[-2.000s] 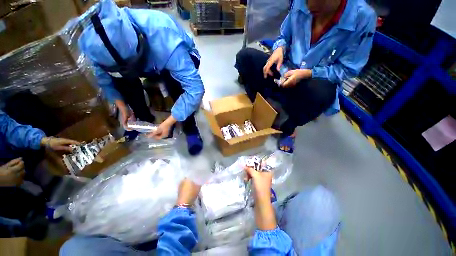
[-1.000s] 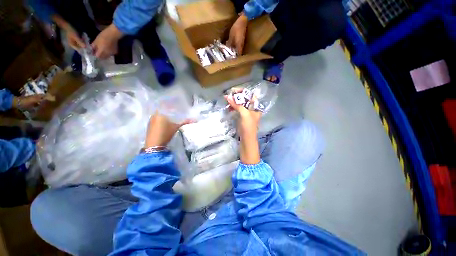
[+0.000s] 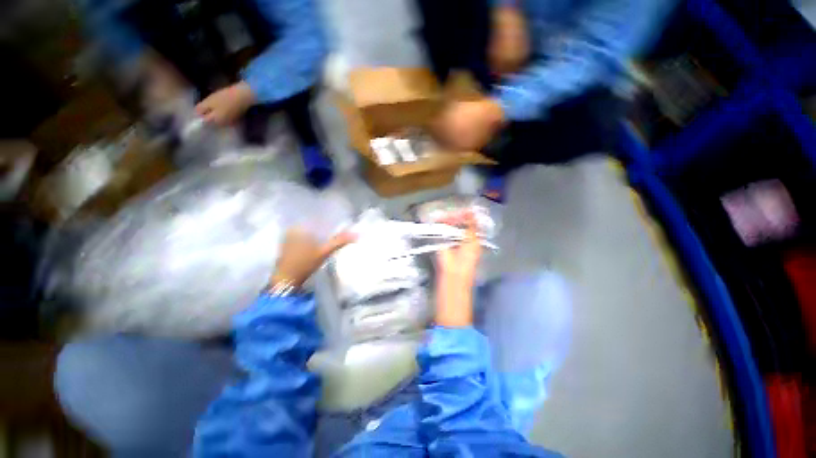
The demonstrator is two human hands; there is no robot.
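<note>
The frame is blurred. My right hand point(image 3: 459, 248) is closed around several white strip parts point(image 3: 422, 234), which point left toward my left hand. My left hand point(image 3: 302, 254) is beside the large clear poly bag, with thumb and fingers stretched right; whether it grips film or a part is not clear. Inner packs of white parts point(image 3: 380, 291) lie between my legs, on a pale white pad point(image 3: 365, 368). A clear small poly bag point(image 3: 484, 215) shows around and behind my right hand.
The large puffed poly bag point(image 3: 192, 250) lies at left. An open carton point(image 3: 412, 183) with white parts stands ahead, a co-worker's hand point(image 3: 470, 123) over it. Another co-worker's hand point(image 3: 227, 103) is at upper left. Blue racking point(image 3: 689, 259) runs along the right, beside floor edge tape.
The view has tilted up slightly since one second ago. The white strips in my right hand now extend leftward toward my left hand; before, their ends showed fanned above it.
</note>
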